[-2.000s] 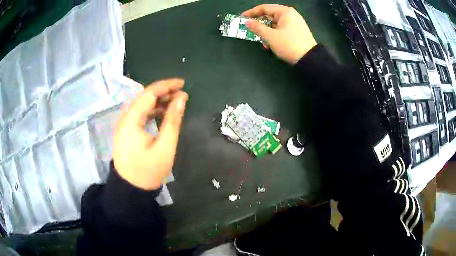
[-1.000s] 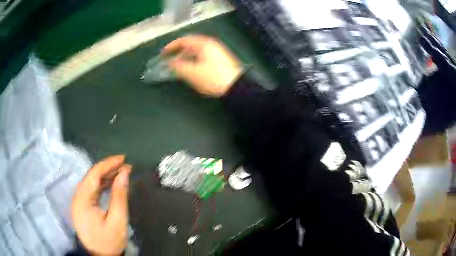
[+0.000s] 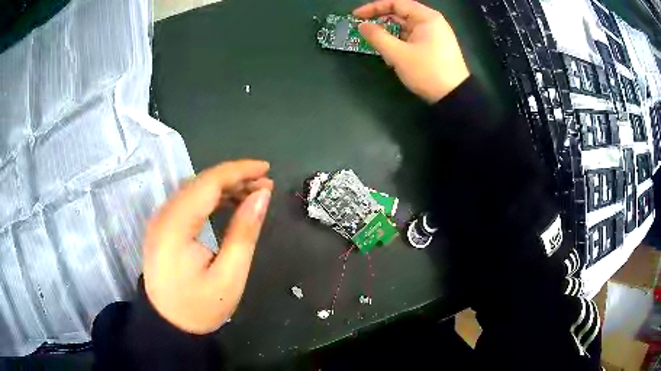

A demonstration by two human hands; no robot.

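Note:
My right hand (image 3: 417,47) grips the right end of a green circuit board (image 3: 349,35) at the far side of the dark green bench (image 3: 283,130). My left hand (image 3: 210,243) is over the bench's left part, thumb and fingers apart, nothing visible between them. A loose pile of circuit boards (image 3: 344,203) lies mid-bench, silver-grey areas up, one bare green end (image 3: 375,233) toward me. Thin red leads run from it to tiny silver-white pieces (image 3: 323,314). A ring-shaped part (image 3: 420,233) lies right of the pile, partly hidden by my sleeve.
A translucent white ribbed sheet (image 3: 65,181) covers the left side. A tray stack (image 3: 601,130) with black housings stands on the right. A brown carton (image 3: 630,290) is at lower right. A tiny white part (image 3: 247,88) lies left of the held board.
The camera view swung aside and back, blurring the middle frame. My right hand still holds the board at the far side. My left hand stays apart and empty-looking.

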